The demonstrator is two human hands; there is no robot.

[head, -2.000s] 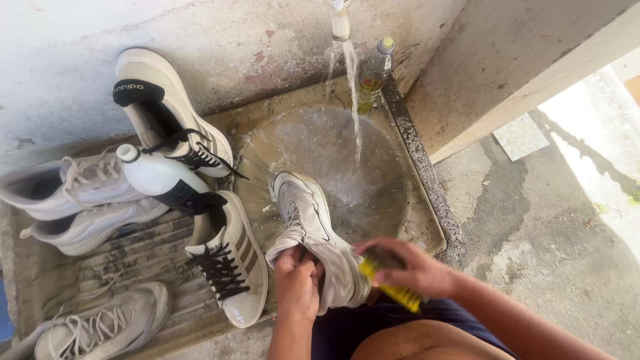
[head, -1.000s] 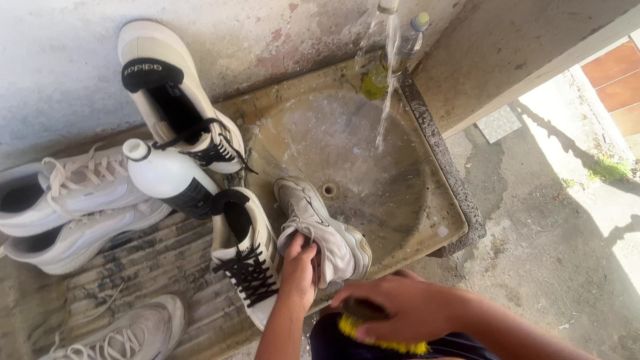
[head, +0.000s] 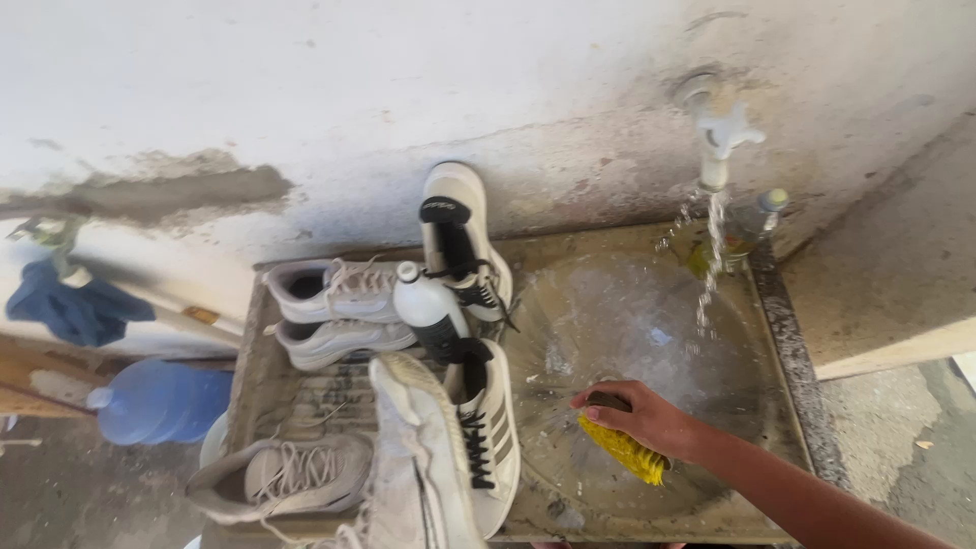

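Over the sink basin point(head: 648, 343), my right hand point(head: 644, 419) grips a scrub brush point(head: 621, 450) with yellow bristles, which point down and toward me. A white sneaker point(head: 419, 457) is raised close to the camera at the bottom centre, toe up, over the ridged washboard. My left hand is out of sight. Water runs from a white tap point(head: 717, 145) into the basin. Beside the raised sneaker lies a white shoe with black laces and stripes point(head: 496, 442); its look-alike point(head: 465, 236) leans on the wall. A white bottle with a dark label point(head: 431, 309) lies between them.
Two white sneakers point(head: 343, 335) sit at the washboard's back left, and a beige one point(head: 305, 473) at its front left. A clear bottle with a pale cap point(head: 755, 217) stands at the basin's back right corner. A blue water jug point(head: 164, 400) lies beyond the left edge.
The sneaker my left hand held over the basin's front edge is now raised at the left. My right hand has moved the brush out over the basin. The view has shifted left.
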